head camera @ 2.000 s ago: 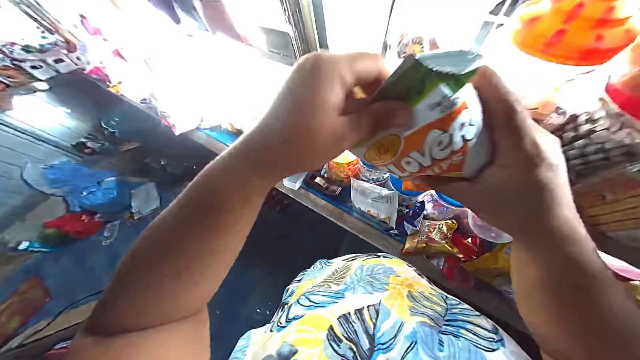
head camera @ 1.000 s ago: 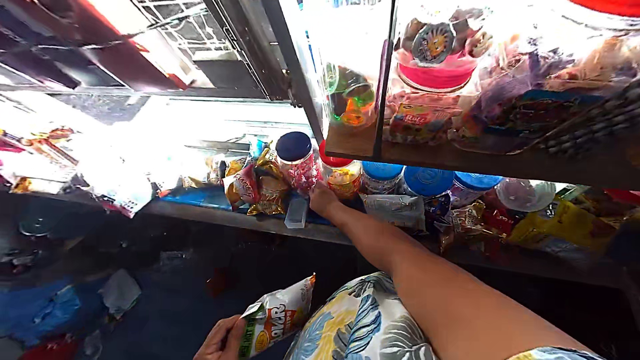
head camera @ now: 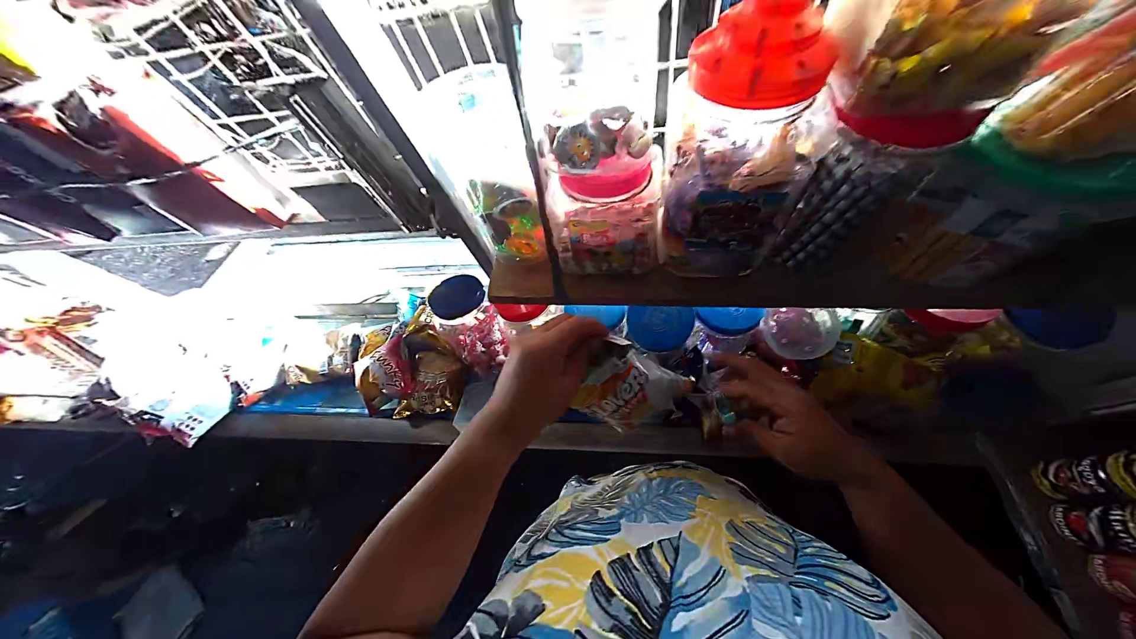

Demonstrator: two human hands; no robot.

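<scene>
My left hand (head camera: 555,368) grips the top corner of a white, orange and green snack packet (head camera: 626,390) at the lower shelf. To the right, my right hand (head camera: 785,413) is among small wrapped packets, its fingers spread and partly in shadow; whether they touch a packet I cannot tell. Behind the snack packet stand plastic jars with blue lids (head camera: 659,328). Left of my left hand is a jar of pink sweets with a dark blue lid (head camera: 457,297), beside gold and red snack packets (head camera: 430,368).
An upper wooden shelf (head camera: 754,293) overhangs the jars, holding a red-lidded jar (head camera: 763,58) and a pink-lidded jar (head camera: 612,182). A metal grille (head camera: 240,80) is at upper left. Yellow packets (head camera: 896,373) lie at right, cans (head camera: 1087,479) at the right edge.
The snack packet, held low in my left hand a second ago, is now up at the lower shelf. My right hand has moved off the dark-blue-lidded jar to the packets at the right.
</scene>
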